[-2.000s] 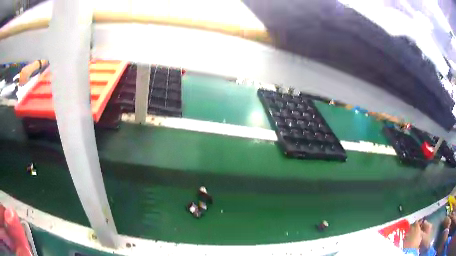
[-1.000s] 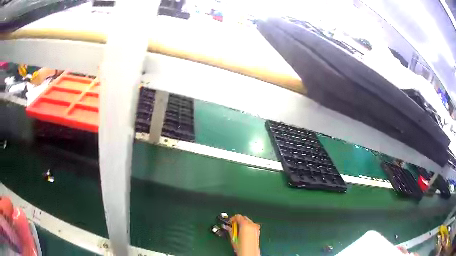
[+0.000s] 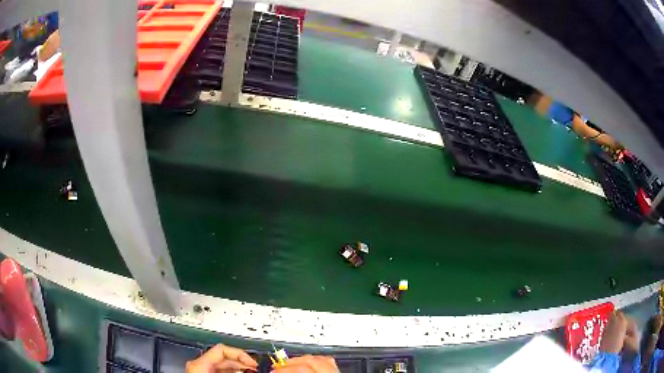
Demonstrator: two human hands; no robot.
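My left hand (image 3: 222,358) and my right hand (image 3: 309,364) are close together at the bottom edge, both partly cut off, over a black compartment tray (image 3: 156,340). My right hand pinches a thin yellow tool (image 3: 278,358). A small dark electronic unit with a whitish piece shows between the hands, at the left fingertips; its lower part is hidden. Another unit (image 3: 399,366) lies in the tray's right pocket. Two units, one with a white piece (image 3: 352,254) and one with a yellow piece (image 3: 389,291), lie on the green belt.
A grey post (image 3: 120,167) rises at left. White metal rail (image 3: 291,320) runs between bench and belt. Orange-red tray (image 3: 164,55) and black trays (image 3: 486,135) lie across the belt. A clear-edged box with pink contents (image 3: 25,309) is at left. Neighbour's hand (image 3: 619,339) is beside a red tray (image 3: 587,331).
The view has tilted down. My right hand has drawn back from the units on the belt to the black tray. My left hand and the tray have come into view.
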